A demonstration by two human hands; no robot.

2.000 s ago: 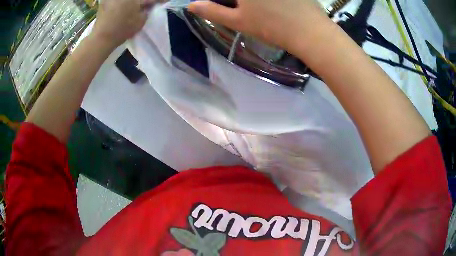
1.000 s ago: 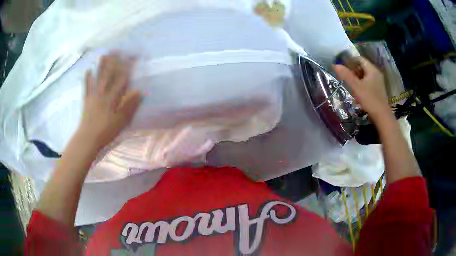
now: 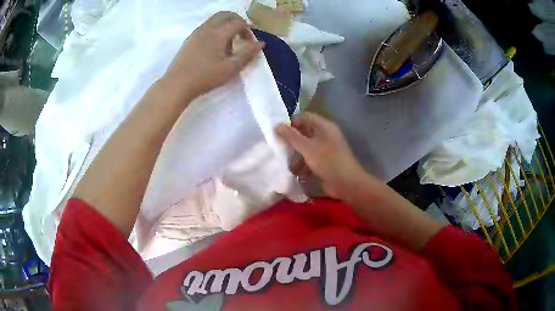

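Note:
A white garment (image 3: 204, 140) lies over the padded board, with pinkish-cream cloth at its near side. The navy end of the board (image 3: 281, 70) shows past the garment's edge. My left hand (image 3: 213, 51) pinches the far part of this edge between thumb and fingers. My right hand (image 3: 316, 149) pinches the same edge nearer to me, beside the navy board. A folded white strip runs between the two hands. The steam iron (image 3: 404, 54) stands at the upper right, away from both hands, its brown handle and blue part showing.
The pale table cover (image 3: 389, 127) lies right of the board, under the iron. White cloth (image 3: 481, 143) hangs at the right table edge, above a yellow wire basket (image 3: 517, 200). A tan paper piece (image 3: 291, 6) lies at the top. Green floor shows at the far right.
My right hand has let go of the iron and now holds the garment's edge. My left hand has moved from flat on the cloth up to the edge. The navy board end is now uncovered.

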